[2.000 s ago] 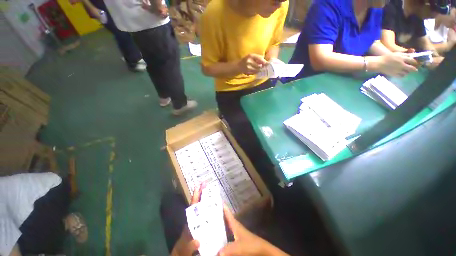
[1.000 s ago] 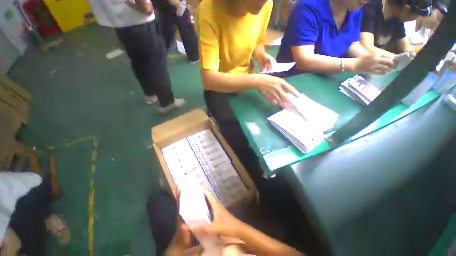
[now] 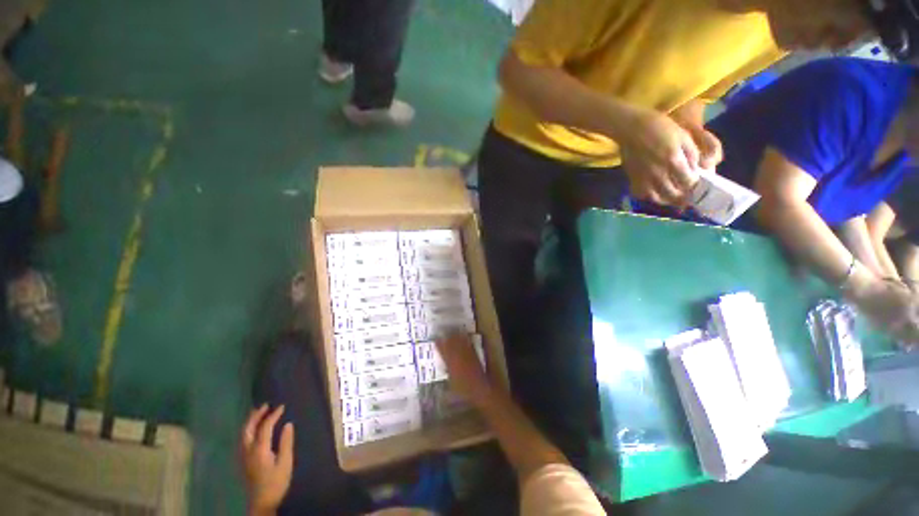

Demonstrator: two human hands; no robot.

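Note:
The open brown carton (image 3: 395,191) holds two side-by-side rows of white printed pieces (image 3: 368,312). My right hand (image 3: 466,371) is inside the carton, over the lower part of the right row, with its fingertips at a white piece. Whether it grips the piece is unclear. A darker gap shows under the hand, at the near end of that row. My left hand (image 3: 268,452) is empty with fingers apart, left of the carton's near corner, beside my dark-clothed leg.
The green bench (image 3: 645,272) at right bears white piles (image 3: 717,403) and a smaller pile (image 3: 836,348). A person in yellow (image 3: 645,71) holds a white piece; a person in blue (image 3: 841,141) sits beyond. Legs (image 3: 368,50) stand behind. A pale slatted object (image 3: 91,464) lies lower left.
The view has turned down toward the carton. My hands held a white stack together; now they are apart, the right in the carton and the left empty. The person in yellow has lifted a piece off the bench.

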